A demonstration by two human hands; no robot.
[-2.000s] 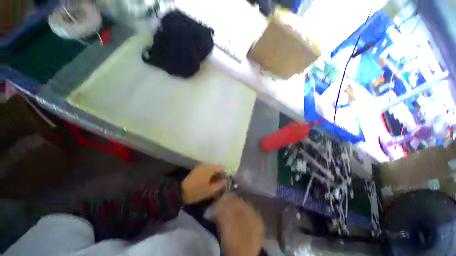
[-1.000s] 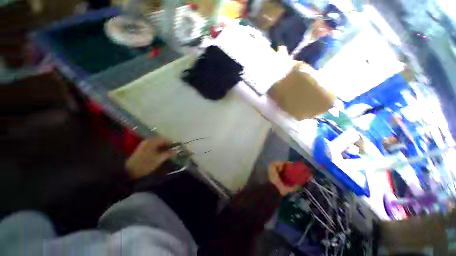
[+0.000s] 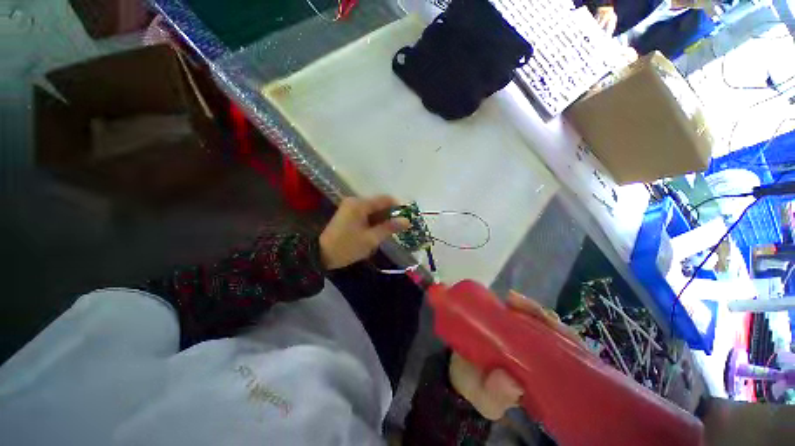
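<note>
My left hand [image 3: 357, 232] holds a small green circuit board [image 3: 412, 228] by its edge, over the near edge of the cream sheet [image 3: 392, 131]. A thin wire loop [image 3: 482, 228] extends from the board to the right over the sheet, and a white wire hangs below it. My right hand [image 3: 488, 383] is wrapped around a large red squeeze bottle [image 3: 558, 370], which partly hides the fingers. The bottle is tilted, its nozzle pointing up and left, close below the board. Whether the tip touches the board cannot be told.
A black cloth item [image 3: 462, 61] lies on the sheet. A closed brown box [image 3: 645, 118] and a blue tray [image 3: 649, 253] stand beyond it. White cables [image 3: 623, 327] lie in a pile right of the bottle. An open carton [image 3: 122, 113] sits below the bench at left.
My right hand first reached over and took hold of the red bottle on the bench, then brought it toward the board. The board is now held higher and further right in view.
</note>
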